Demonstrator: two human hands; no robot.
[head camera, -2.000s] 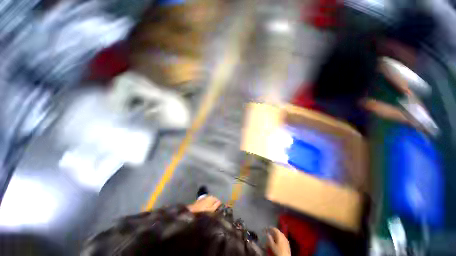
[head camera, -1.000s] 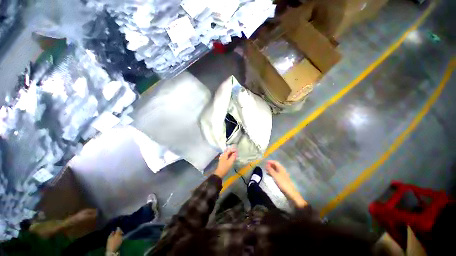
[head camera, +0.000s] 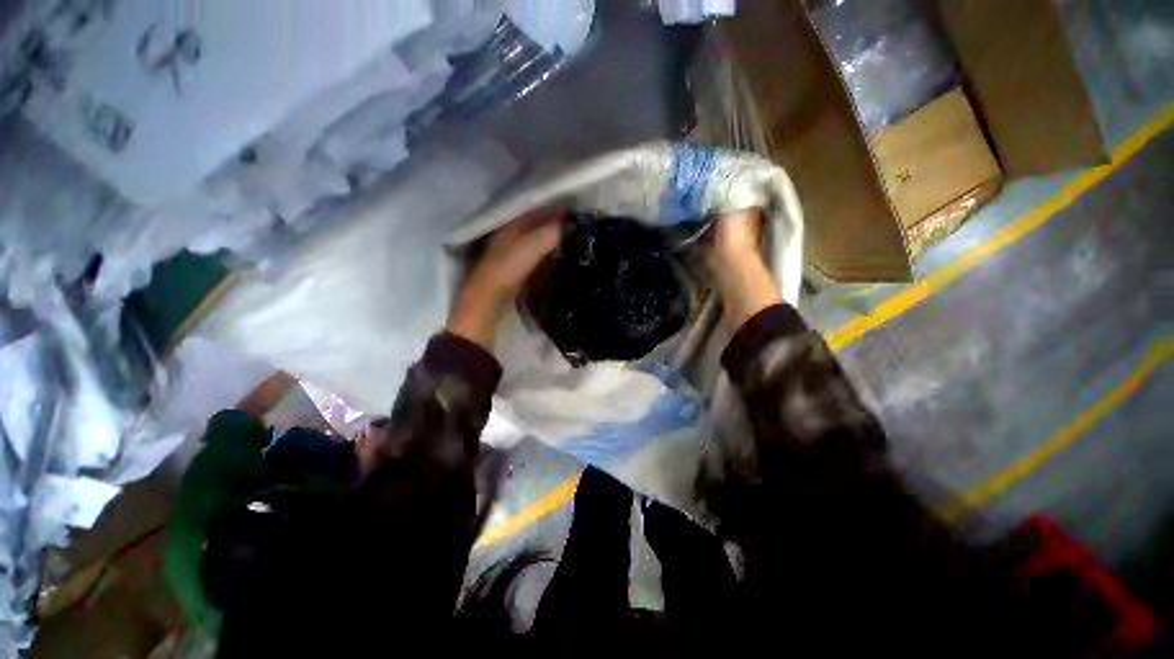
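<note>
The off-white woven sack (head camera: 618, 174) with blue patches stands in front of me, its mouth spread wide. A dark, shiny bundle (head camera: 612, 290), apparently black cables, lies inside. My left hand (head camera: 512, 264) is inside the left part of the mouth, fingers at the bundle's upper left edge. My right hand (head camera: 740, 258) is at the right side of the mouth, just inside the rim, its fingertips hidden. Whether either hand grips the sack or the bundle cannot be told.
An open brown carton (head camera: 933, 167) stands right of the sack, beside a yellow floor line (head camera: 1017, 238). Pale bagged goods (head camera: 322, 142) are heaped at upper left. A person in green (head camera: 213, 515) is at lower left. A red stool (head camera: 1075, 586) is at lower right.
I am closer to the sack. Its mouth has gone from narrow to wide open, and both hands have moved from in front of it into the mouth. The dark contents now show clearly.
</note>
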